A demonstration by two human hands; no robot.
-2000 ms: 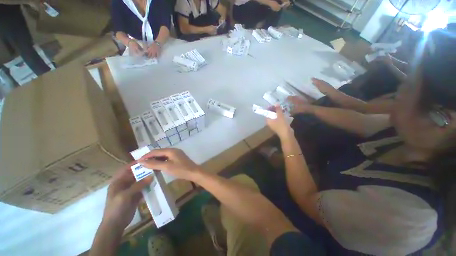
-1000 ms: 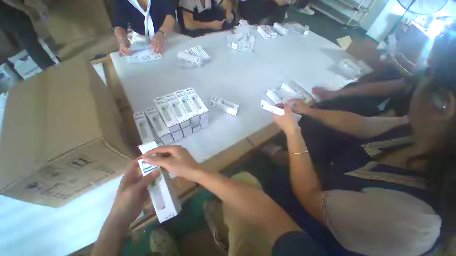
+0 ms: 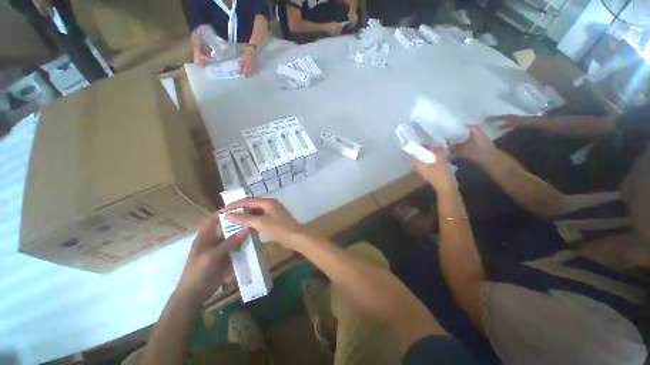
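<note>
A slim white carton [image 3: 251, 270] with a long window on its front is held upright but tilted, in front of me above the floor gap by the table edge. My left hand [image 3: 207, 250] is wrapped around its upper part from the left. My right hand [image 3: 262, 216] has its fingers on the carton's upper end, over the blue print. Whether the end flap is open is hidden by the fingers. Stacked cartons [image 3: 274, 153] stand in a tight block just beyond my hands.
A large brown cardboard box [image 3: 107, 171] is left of the stack. A single carton [image 3: 341, 145] lies right of it. Another worker's hand [image 3: 436, 165] at the right holds a carton near cloudy film [image 3: 436, 117]. Loose cartons [image 3: 300, 72] lie farther back. Other people sit around the table.
The view has shifted, so the table and boxes sit farther right. Both my hands keep their hold on the carton. The worker at the right now has raised cloudy film by the hands.
</note>
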